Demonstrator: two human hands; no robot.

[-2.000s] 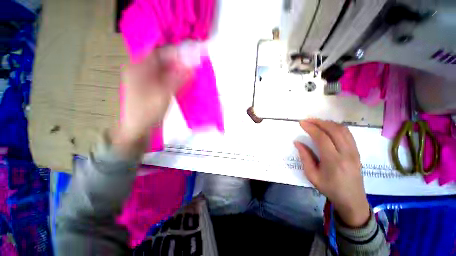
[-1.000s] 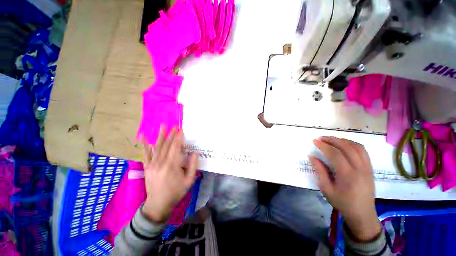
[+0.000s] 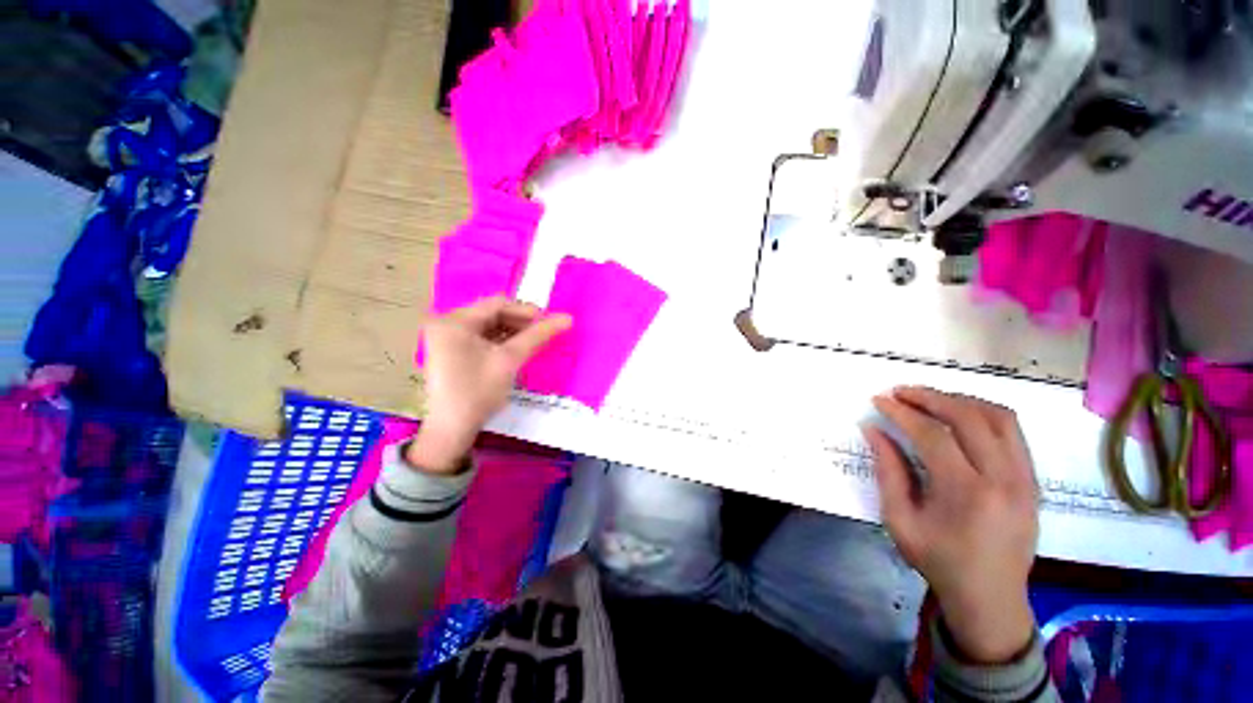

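A flat bright pink panel [image 3: 602, 330] lies on the white table left of the needle plate. My left hand [image 3: 484, 364] is at its left edge, thumb and fingers drawn together on it. More pink panels [image 3: 484, 247] lie in an overlapping pile just behind that hand, joining a fanned pile [image 3: 529, 89] further back. My right hand [image 3: 958, 481] rests at the table's front edge, fingers curved and apart from the thumb, with no cloth seen in it. The presser foot [image 3: 886, 209] has no panel under it.
The white sewing machine head [image 3: 1003, 96] stands at back right. Brass-handled scissors [image 3: 1168, 446] and pink strips [image 3: 1051, 268] lie at right. Brown cardboard [image 3: 302, 206] covers the left side. A blue basket [image 3: 282, 515] with pink cloth sits below left, another blue basket [image 3: 1168, 639] below right.
My left hand has gone from open over the pile's front end to fingers together; a pink panel now lies to the right of the pile. My right hand has barely moved.
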